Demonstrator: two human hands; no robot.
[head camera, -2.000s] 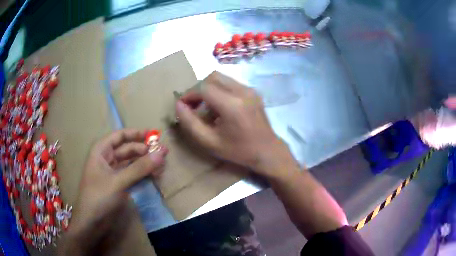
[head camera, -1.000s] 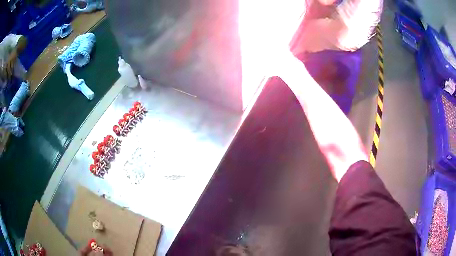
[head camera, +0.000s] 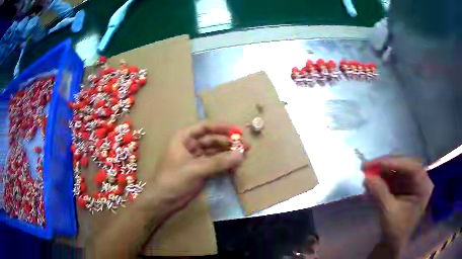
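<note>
My left hand (head camera: 202, 154) holds one red-haired doll figurine (head camera: 236, 140) upright between thumb and fingers, over the left edge of the small cardboard pad (head camera: 273, 162). My right hand (head camera: 397, 184) is at the right near edge of the metal, its fingertips closed on a small red hair piece (head camera: 372, 169). A whitish round glue pot (head camera: 258, 124) sits on the pad with a dark stain beside it. A loose pile of figurines (head camera: 106, 136) lies on the large cardboard sheet (head camera: 167, 91) at left. A row of figurines (head camera: 332, 72) stands at the far side of the metal.
A blue plastic bin (head camera: 63, 152) full of figurines is at far left. A green conveyor (head camera: 273, 12) with pale blue parts runs along the back. A grey panel (head camera: 430, 91) and a whitish bottle-like thing (head camera: 381, 34) are at right. Yellow-black floor tape (head camera: 446, 245) shows at lower right.
The view swung right, then back left. My right hand went from over the pad out past the panel and is back over the metal with a red piece. My left hand still holds a figurine.
</note>
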